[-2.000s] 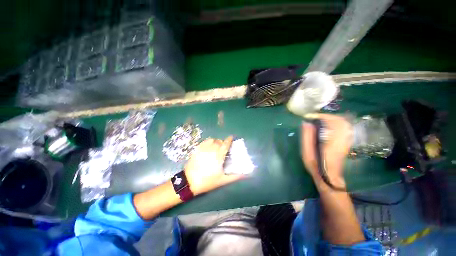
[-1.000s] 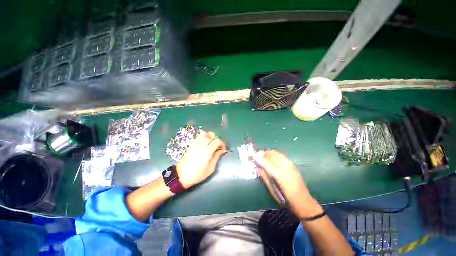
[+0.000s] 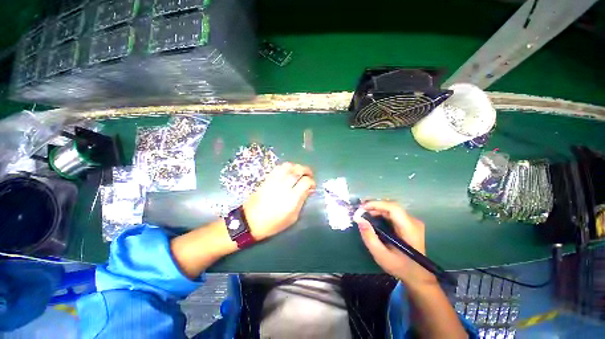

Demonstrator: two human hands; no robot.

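A bright silvery-white circuit board (image 3: 338,204) lies on the green bench mat between my hands. My right hand (image 3: 396,240) holds the black soldering iron (image 3: 412,253) like a pen, its front end at the board's right edge. My left hand (image 3: 280,200), with a dark red band on the wrist, is just left of the board. Its thumb and forefinger are together near the board's upper left; whether they pinch a small part is too small to tell. The pile of small loose components (image 3: 249,169) lies beside my left hand.
Zip bags (image 3: 166,153), a solder spool (image 3: 69,160) and a round black fan (image 3: 26,215) are at left. A square fan (image 3: 391,106) and white tub (image 3: 458,116) stand at the back. Stacked boards (image 3: 511,189) lie right. Wrapped trayed boards (image 3: 133,59) are back left.
Since one second ago, the view has shifted. My right hand now shows the iron angled down at the board. Two seconds ago it was farther right, while my left hand was at the board.
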